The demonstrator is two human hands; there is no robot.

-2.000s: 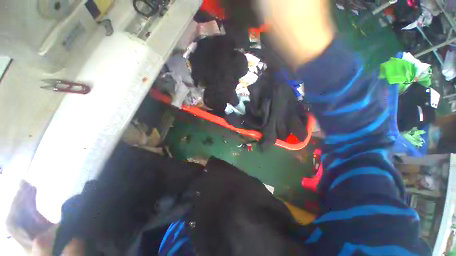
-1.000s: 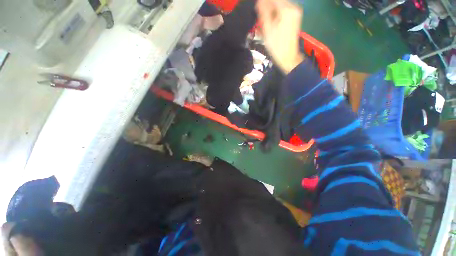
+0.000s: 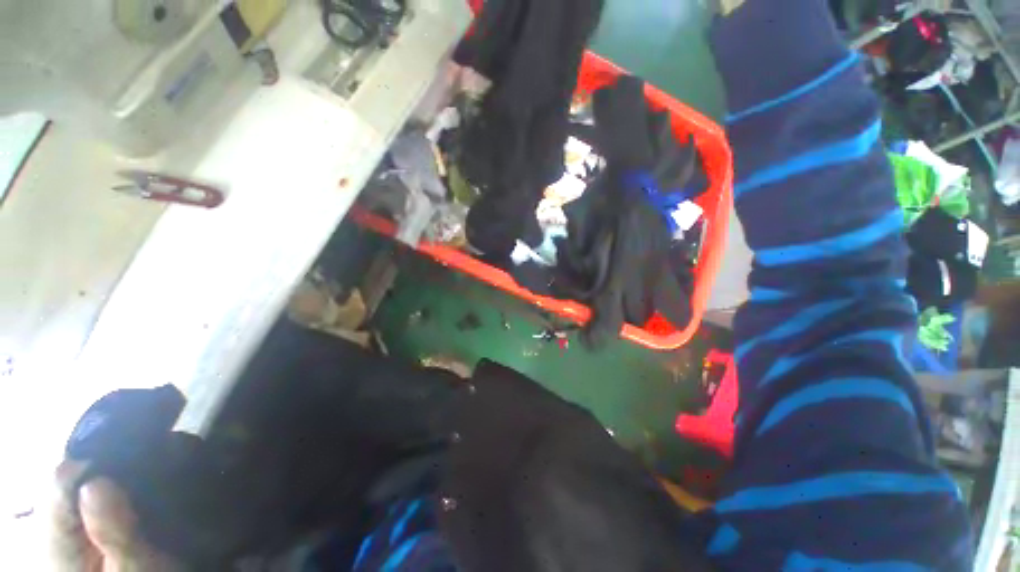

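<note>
My left hand [image 3: 95, 520] is at the lower left, partly cut off by glare and cloth. Its fingers grip a black garment piece [image 3: 140, 447] at the edge of the white machine table [image 3: 241, 168]. More black cloth [image 3: 336, 436] lies over my lap. My right arm in a striped blue sleeve reaches up along the right side. My right hand is past the top edge, with only a sliver of skin at the cuff showing. Red-handled thread snips [image 3: 173, 190] lie on the machine bed.
A red-orange basket [image 3: 716, 246] on the green floor [image 3: 503, 358] holds black cloth and pale scraps. Black-handled scissors [image 3: 364, 17] lie at the top left. A blue basket [image 3: 937, 352] with green and black pieces stands at the right.
My right hand has moved up from over the basket and out of the picture. Black cloth at the basket's top now hangs longer. My left hand still holds its black piece.
</note>
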